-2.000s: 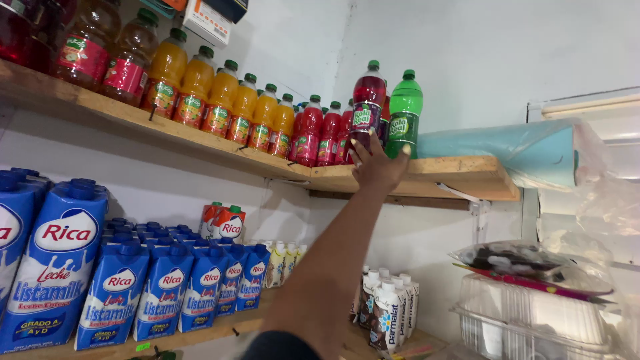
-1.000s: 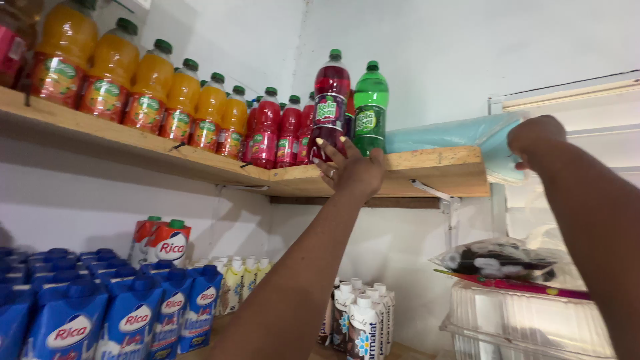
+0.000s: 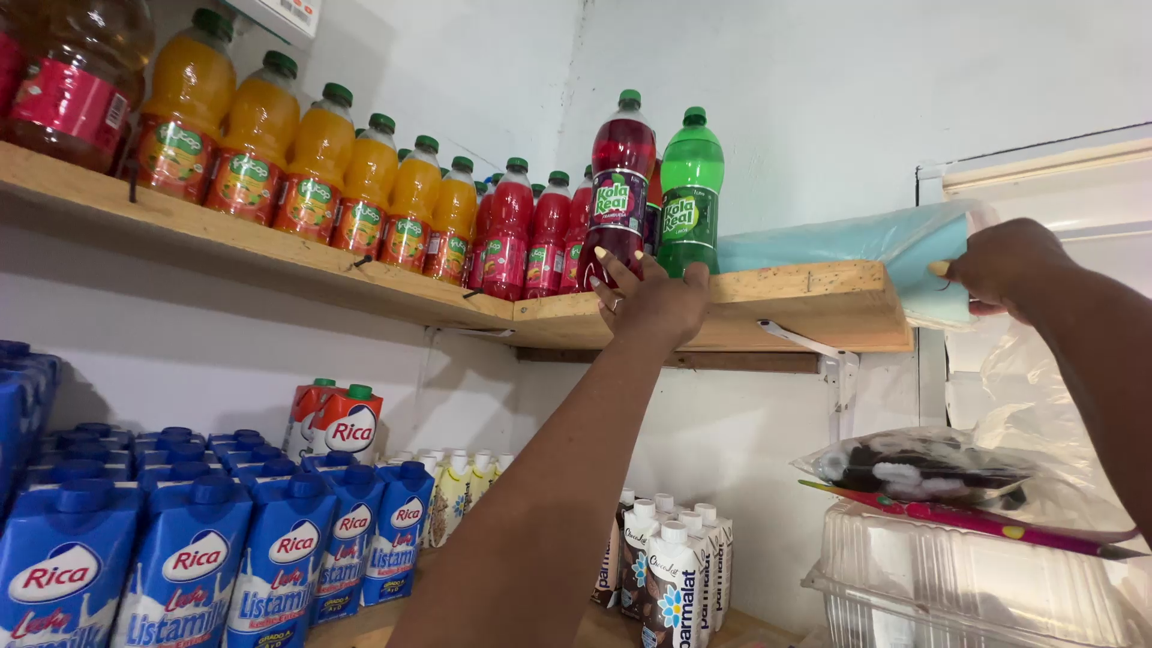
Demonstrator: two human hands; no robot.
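Note:
My left hand (image 3: 657, 301) is raised to the upper wooden shelf, its fingers spread at the base of a dark red Kola Real soda bottle (image 3: 621, 148); whether they grip it cannot be told. A green Kola Real bottle (image 3: 693, 171) stands just right of it, close to my thumb. My right hand (image 3: 1012, 270) pinches the near end of a light blue roll in clear plastic (image 3: 918, 252), which lies on the shelf's right part and sticks out past its end. Partly hidden behind the two sodas is another red bottle.
Orange juice bottles (image 3: 310, 166) and red juice bottles (image 3: 508, 225) line the upper shelf (image 3: 810, 288), held by a white metal bracket (image 3: 837, 360). Below stand blue Rica milk cartons (image 3: 193, 549), Parmalat cartons (image 3: 670, 576) and clear plastic containers (image 3: 972, 576) topped by a bagged item (image 3: 918, 463).
My right hand has come into view from the right and taken hold of the blue roll's end. My left hand stays by the soda bottles' bases.

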